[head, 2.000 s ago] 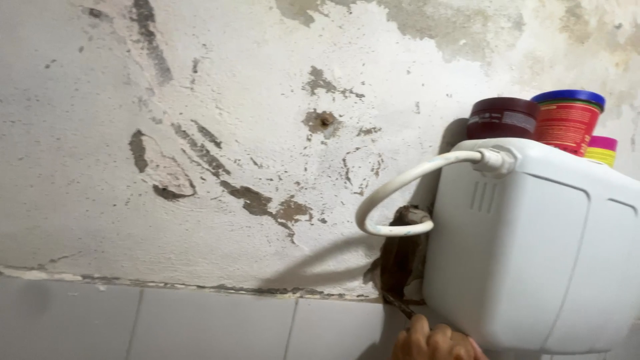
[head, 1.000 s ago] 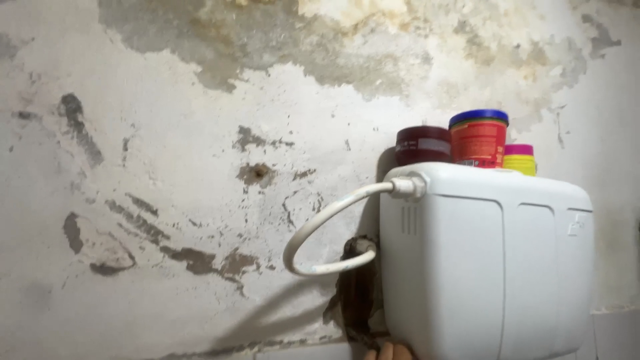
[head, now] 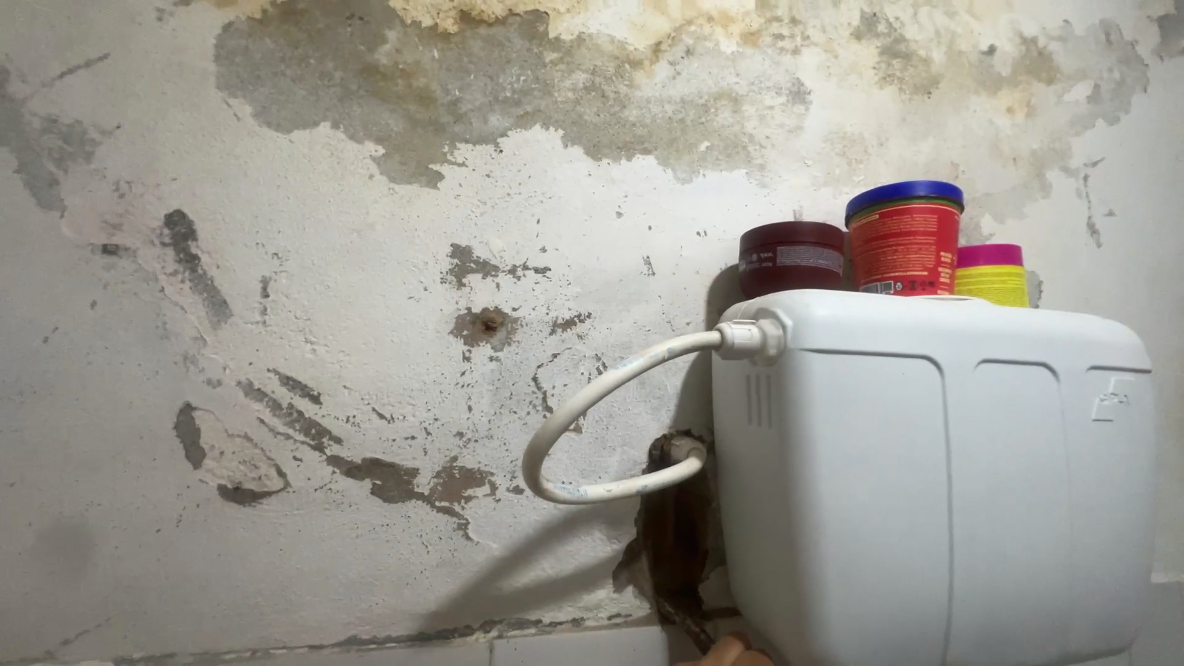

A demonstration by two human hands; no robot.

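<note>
One hand, apparently my right hand (head: pixel 729 653), shows only as fingers at the bottom edge, by the lower left corner of a white plastic toilet cistern (head: pixel 851 499). A thin dark strip (head: pixel 686 622) runs from the wall cavity (head: pixel 677 536) down to these fingers; whether they grip it cannot be told. A white flexible hose (head: pixel 564 425) loops from the fitting (head: pixel 751 339) on the cistern's upper left side to the top of the cavity. My left hand is not in view.
On the cistern lid stand a dark maroon jar (head: pixel 791 259), a red tub with a blue lid (head: pixel 905 242) and a yellow jar with a pink lid (head: pixel 992 276). Peeling plaster (head: pixel 370 277) covers the wall, with a small hole (head: pixel 490 324). Pale tiles (head: pixel 583 647) line the bottom.
The view has shifted upward and to the right. Less of the hand shows at the bottom edge than two seconds ago. The cistern, hose and containers keep their arrangement.
</note>
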